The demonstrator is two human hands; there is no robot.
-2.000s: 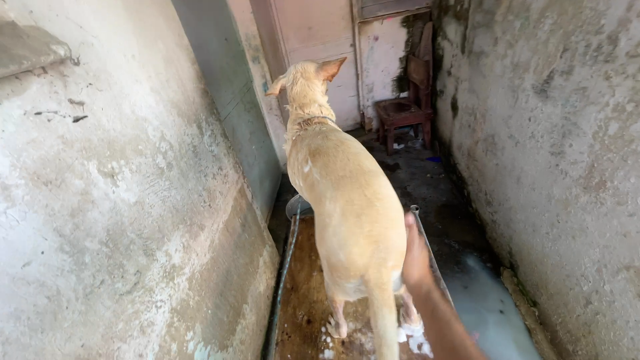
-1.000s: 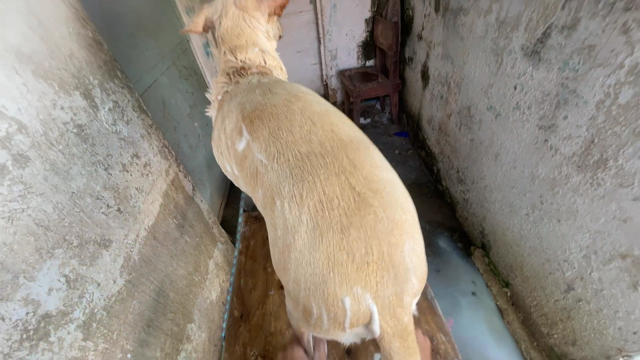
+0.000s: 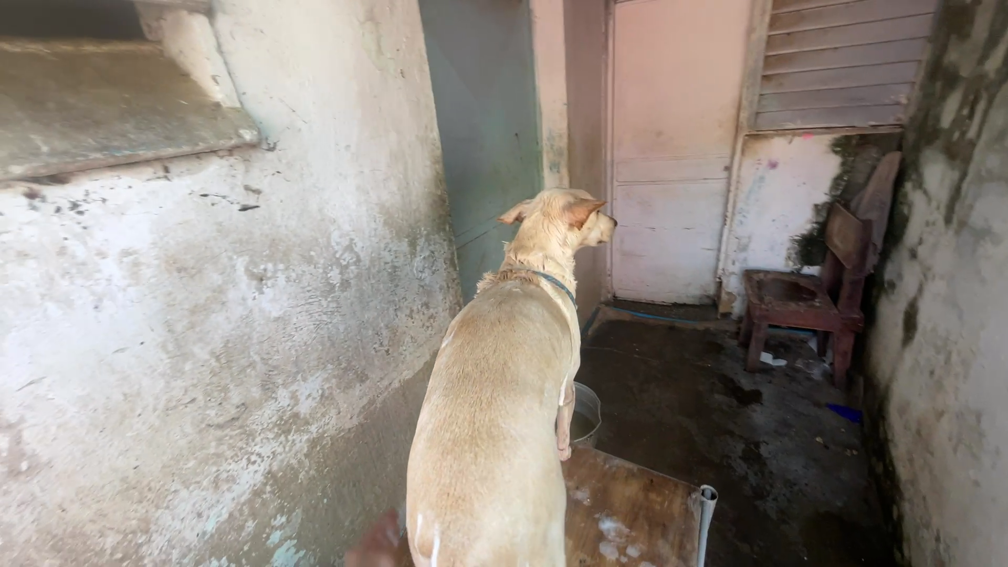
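Observation:
A wet, cream-coloured dog (image 3: 496, 402) with a blue collar (image 3: 555, 285) stands with its back to me on a wooden board (image 3: 630, 504) that has white suds on it. Its head is turned to the right. Streaks of white foam lie on its rump. A blurred part of a hand, apparently my left hand (image 3: 376, 542), shows at the bottom edge, left of the dog's rump; its fingers cannot be made out clearly. My right hand is out of view. Beyond the board, a bucket (image 3: 585, 413) stands partly hidden behind the dog.
A rough plastered wall (image 3: 236, 315) rises close on the left, another (image 3: 945, 346) on the right. A metal tube end (image 3: 708, 496) sticks up at the board's right corner. Farther off are a worn wooden chair (image 3: 795, 303), a closed door (image 3: 669, 157) and wet dark floor (image 3: 677, 378).
The dog's head has turned to the right. The hand seen right of its rump two seconds ago is out of view. The view has shifted and takes in more of the left wall.

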